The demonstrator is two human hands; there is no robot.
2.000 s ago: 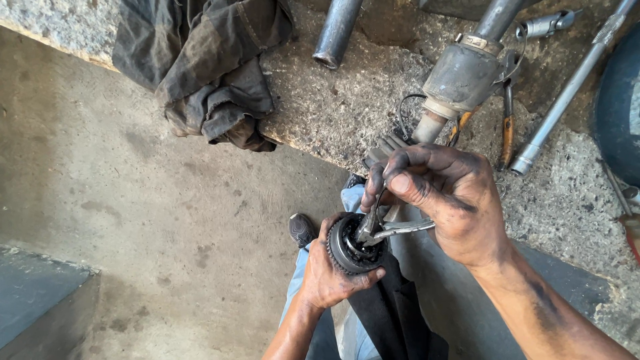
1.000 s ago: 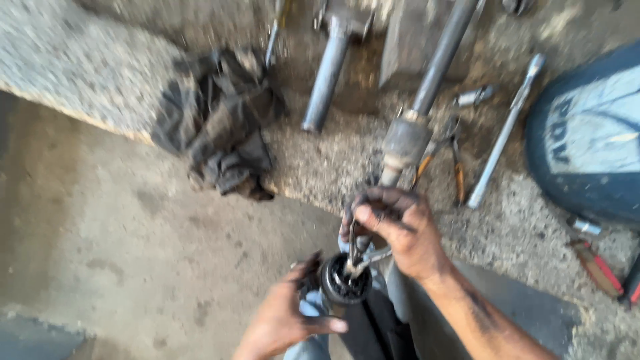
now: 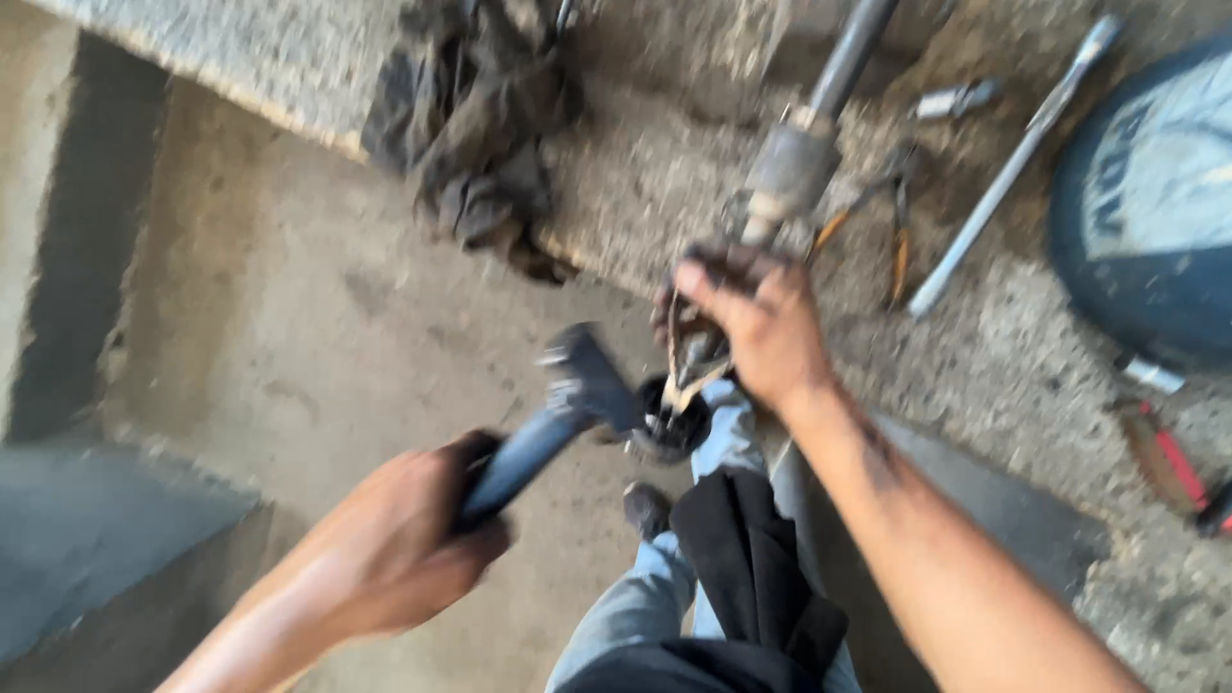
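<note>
My left hand (image 3: 414,539) grips the handle of a hammer (image 3: 587,380), its blurred head close to the left side of a dark round joint housing (image 3: 674,433). Metal pliers (image 3: 683,385) reach into the open top of that housing, with their handles closed in my blackened right hand (image 3: 751,318). What the plier tips grip inside the housing cannot be made out. Above my right hand, a drive shaft (image 3: 852,58) with a cylindrical joint (image 3: 794,168) lies on the concrete ledge. The support beneath the housing is hidden.
A dark rag (image 3: 472,125) drapes over the rough concrete ledge (image 3: 635,173). To the right lie orange-handled pliers (image 3: 900,231), a socket (image 3: 953,99), a long metal bar (image 3: 1011,173), a blue container (image 3: 1155,192), another socket (image 3: 1153,373) and a red-handled tool (image 3: 1174,457).
My left hand has left the housing it was holding and now has a hammer. My right hand stays on the pliers at the housing. The view has shifted.
</note>
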